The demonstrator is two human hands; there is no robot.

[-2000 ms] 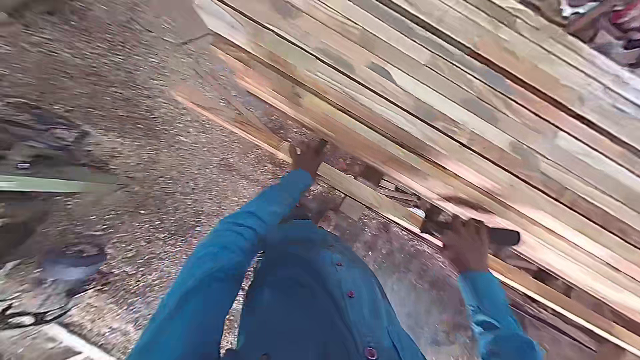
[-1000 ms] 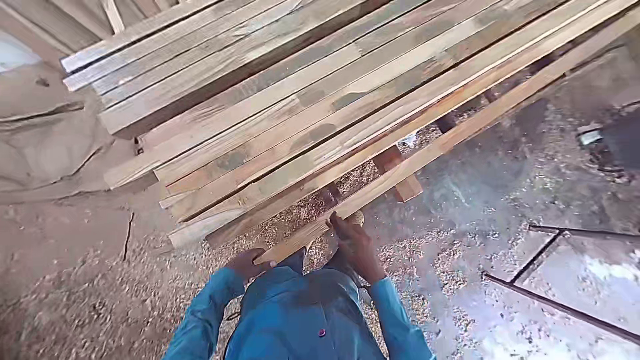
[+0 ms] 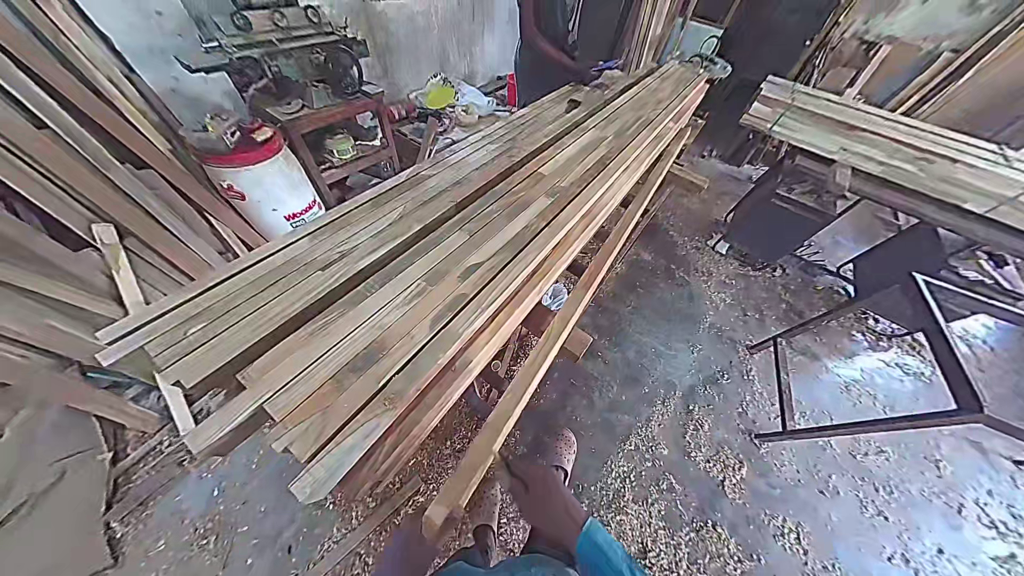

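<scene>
A long, narrow wooden board runs away from me, set a little apart from the right side of a large stack of boards. My left hand is at the near end of this board, partly cut off by the bottom edge of the view; its fingers appear to be around the end. My right hand grips the board's right edge a little farther along, with the blue sleeve behind it. The board's far part lies close beside the stack.
A dark metal frame lies on the right, below another board pile. A person stands behind the stack. Left are a white drum, a machine and leaning planks. Shavings litter the floor.
Two seconds ago my right hand was on a dark tool beside the stack; by one second ago both hands were on the narrow board. The view has swung to look along the stack.
</scene>
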